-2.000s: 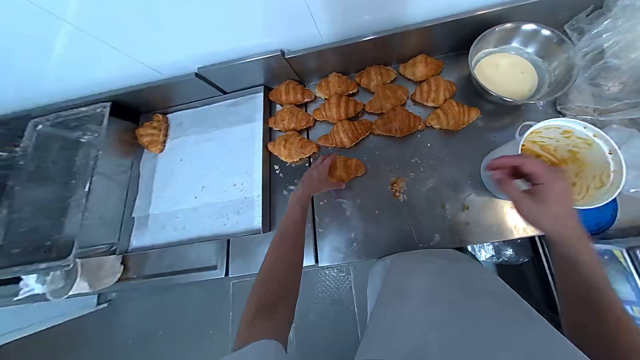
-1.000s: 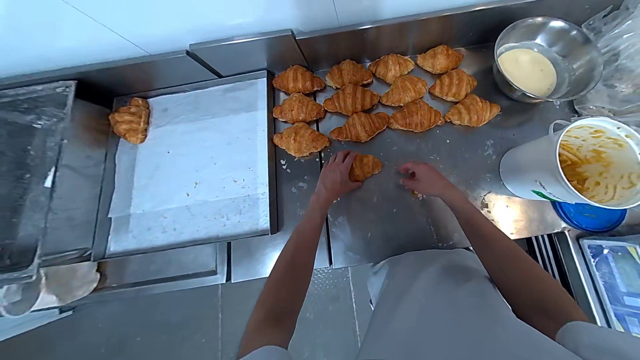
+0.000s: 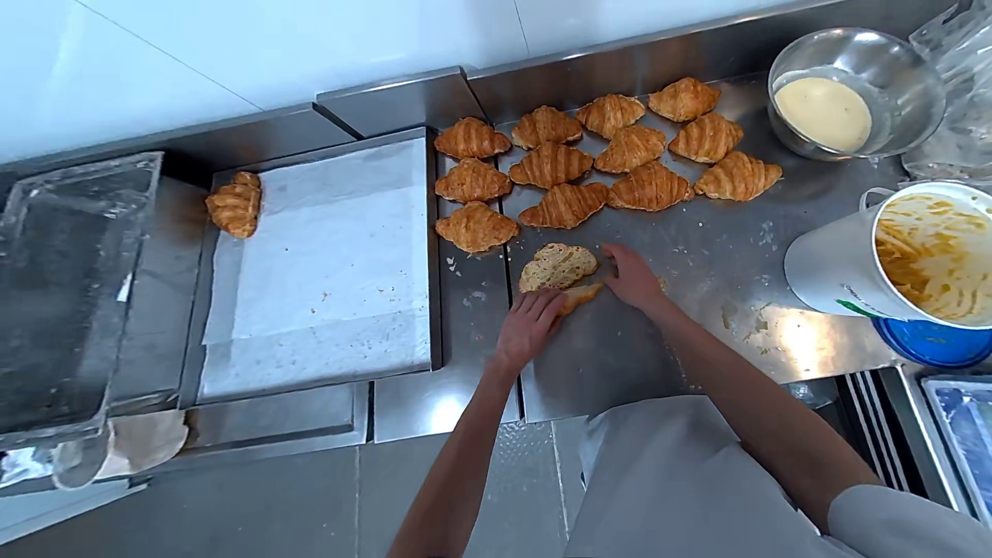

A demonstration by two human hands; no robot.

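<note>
A croissant lies opened on the steel worktop, its bready cut face (image 3: 558, 267) turned up. My left hand (image 3: 533, 319) holds the other croissant half (image 3: 580, 296) at its left end, just below that face. My right hand (image 3: 634, 277) is beside the cut half, fingers apart, with nothing seen in it. Above my hands several whole croissants (image 3: 647, 187) lie in rows. One more croissant (image 3: 235, 205) sits at the upper left corner of a tray lined with white paper (image 3: 333, 256).
At the upper right stands a steel bowl (image 3: 903, 101) of pale cream. Below it a white bucket (image 3: 829, 256) with yellow residue leans near a blue lid (image 3: 934, 341). Clear plastic (image 3: 961, 116) lies at the right edge. A dusty clear container (image 3: 70, 294) is at far left.
The croissant under my left hand, whole-looking before, now lies opened in two halves. My right hand went from beside the bucket to the croissant.
</note>
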